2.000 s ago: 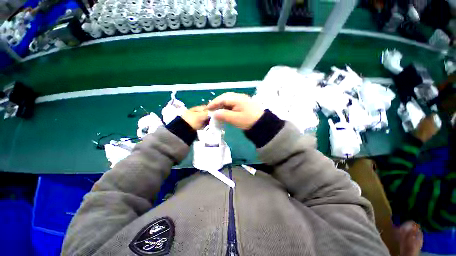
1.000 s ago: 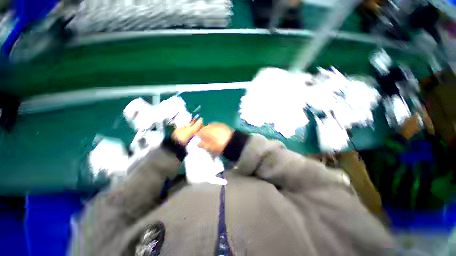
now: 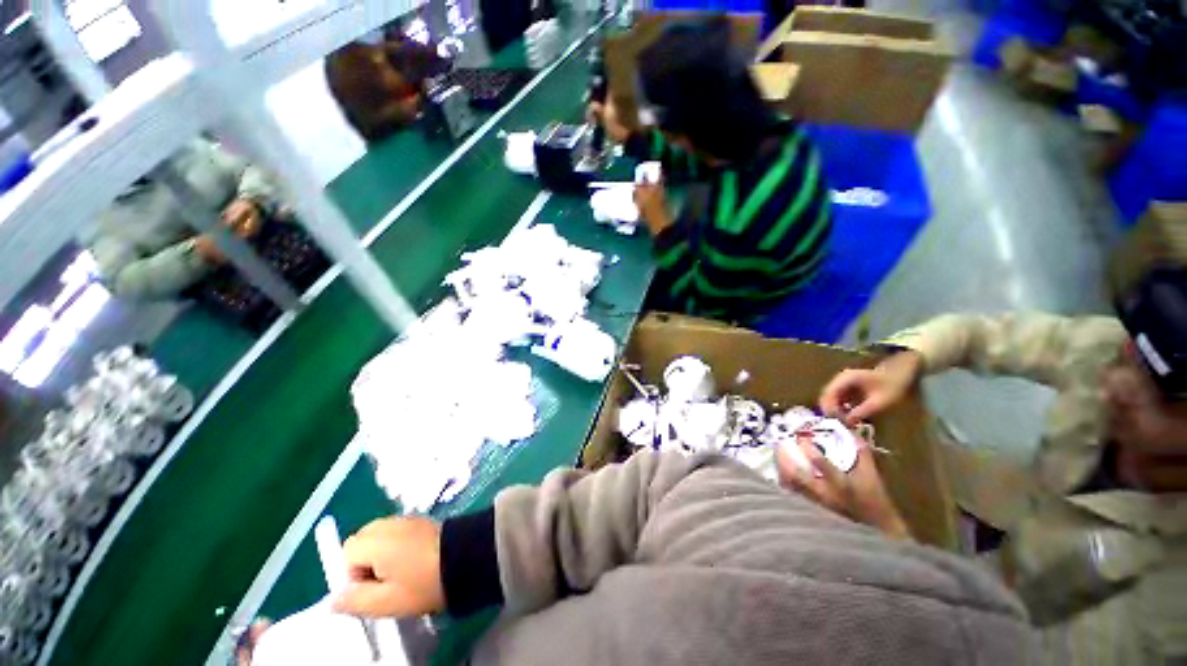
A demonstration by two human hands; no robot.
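A white camera housing with a straight white antenna is at the bottom left, cut off by the picture's lower edge. My right hand, bare below a black cuff, has its fingers closed on the housing beside the antenna. A small bit of my left hand shows at the housing's left side; the rest is hidden or out of the picture, so its grip is unclear.
A heap of small white parts lies on clear plastic on the green bench, with white units beyond. An open cardboard box holds white units; another person's hands reach into it. A person in stripes sits beyond.
The view has swung right, bringing the cardboard box and more people into sight. The housing and my hands now show at the bottom left, with my left hand mostly out of view.
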